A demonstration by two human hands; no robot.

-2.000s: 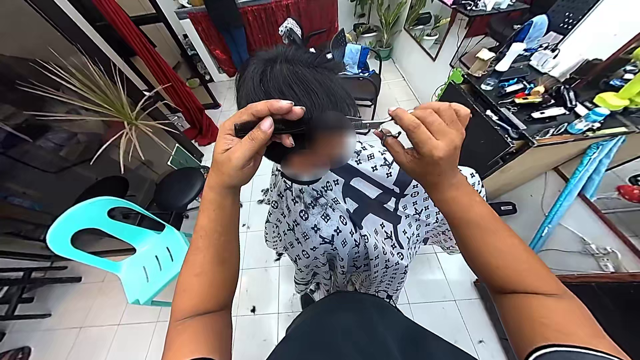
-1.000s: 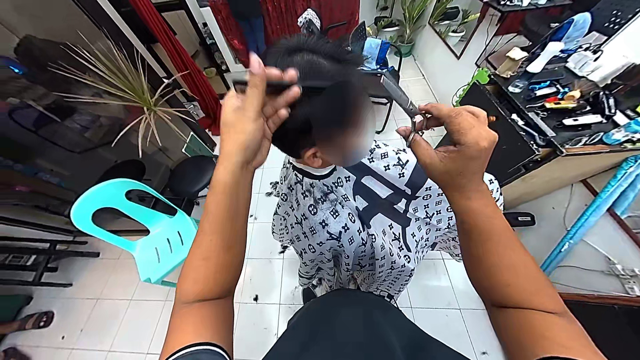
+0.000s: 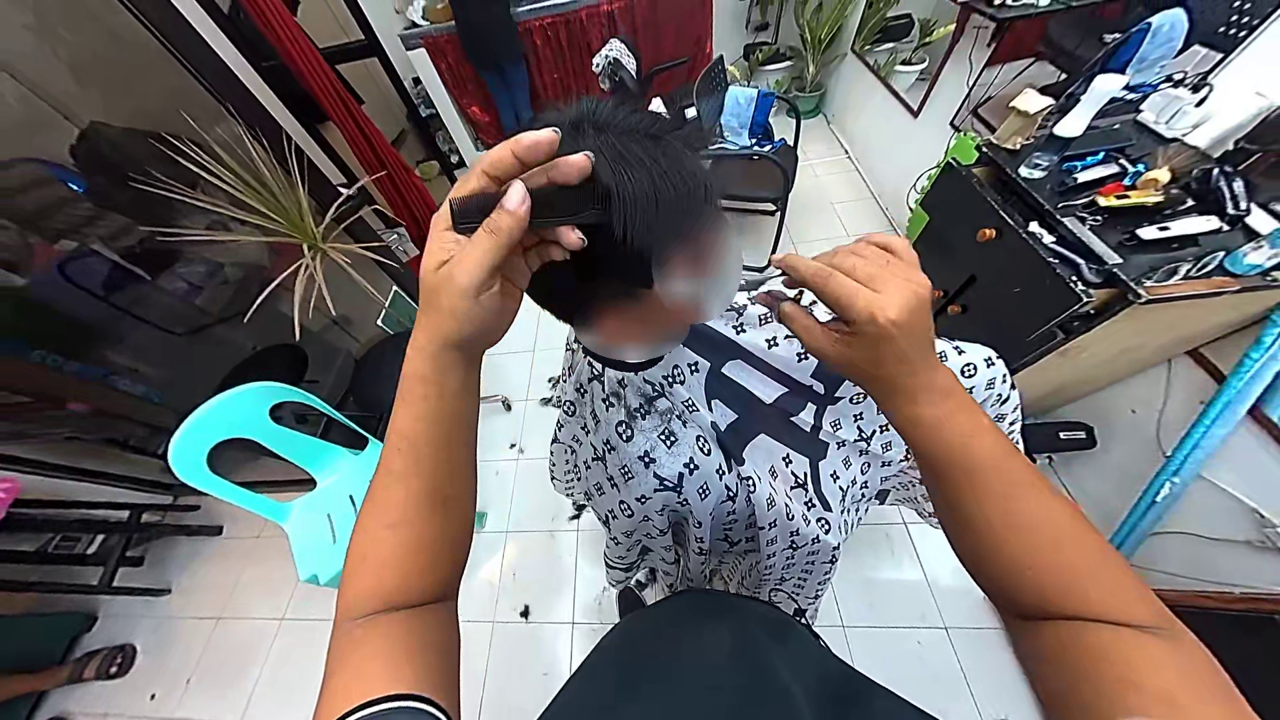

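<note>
A seated person with short black hair (image 3: 640, 170) is covered by a white patterned barber cape (image 3: 650, 440). My left hand (image 3: 490, 235) holds a black comb (image 3: 540, 208) between thumb and fingers, with the comb's far part against the hair at the side of the head. On the right, my right hand (image 3: 865, 310) grips hair scissors (image 3: 775, 292) by their handles, in front of the person's blurred face and above the cape. The blades are mostly hidden, so their opening cannot be told. Cut hair lies on the cape's shoulder.
A turquoise plastic chair (image 3: 300, 450) stands at left, near a spiky plant (image 3: 300, 225). At right, a black cabinet (image 3: 990, 250) carries clippers (image 3: 1180, 228) and several tools. Beyond the person is a black chair (image 3: 750, 175). Hair clippings dot the tiled floor (image 3: 540, 570).
The scissors, upright with blades in plain sight a second ago, have been lowered and turned toward the head. My left hand has kept the comb by the hair.
</note>
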